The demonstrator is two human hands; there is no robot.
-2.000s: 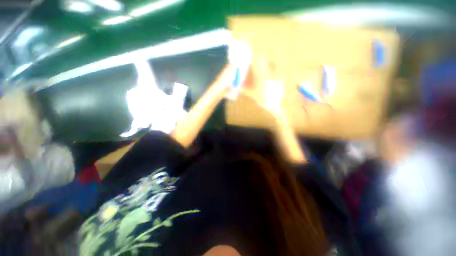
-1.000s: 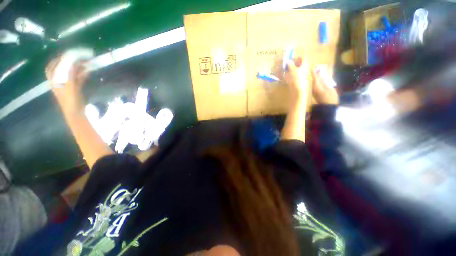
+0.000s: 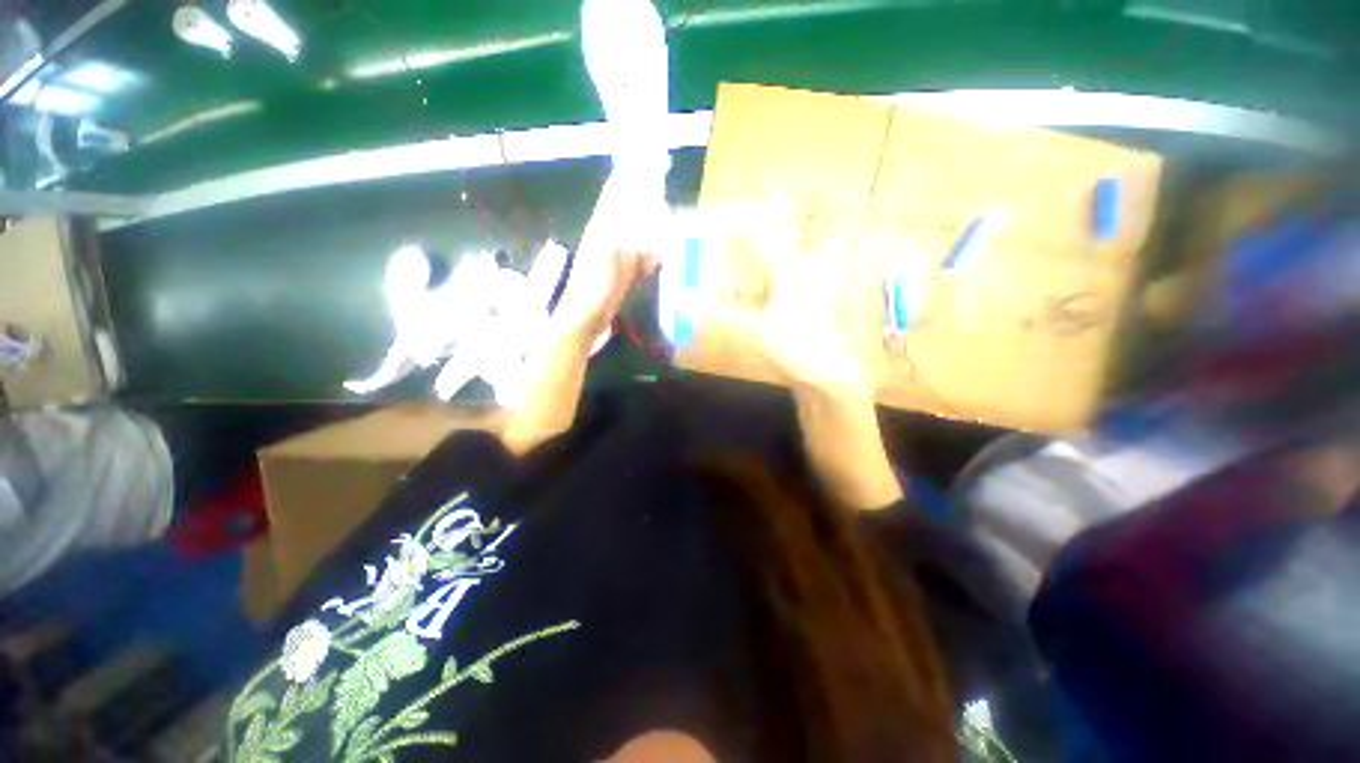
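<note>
My left hand [image 3: 604, 276] holds a white foot-shaped insole [image 3: 627, 67] upright at the cardboard's left edge, its far end over the pale rail. My right hand [image 3: 783, 328] is at the left part of the tan cardboard sheet [image 3: 1014, 164], its fingers closed at a narrow blue piece [image 3: 689, 276] beside the insole. Glare hides its fingertips. Three more blue pieces lie on the cardboard: one near its middle [image 3: 898, 303], one tilted [image 3: 968, 240], one at the right [image 3: 1107, 209].
A loose pile of white insoles [image 3: 470, 321] lies on the dark green bench at left. Two insoles lie on the green belt beyond the rail [image 3: 373, 164]. A carton [image 3: 336, 455] is below the bench edge. A blurred neighbouring person [image 3: 1193, 552] is close at right.
My left hand has come from the far left to the cardboard's left edge with an insole. My right hand has moved left across the cardboard to a blue piece. The view has shifted.
</note>
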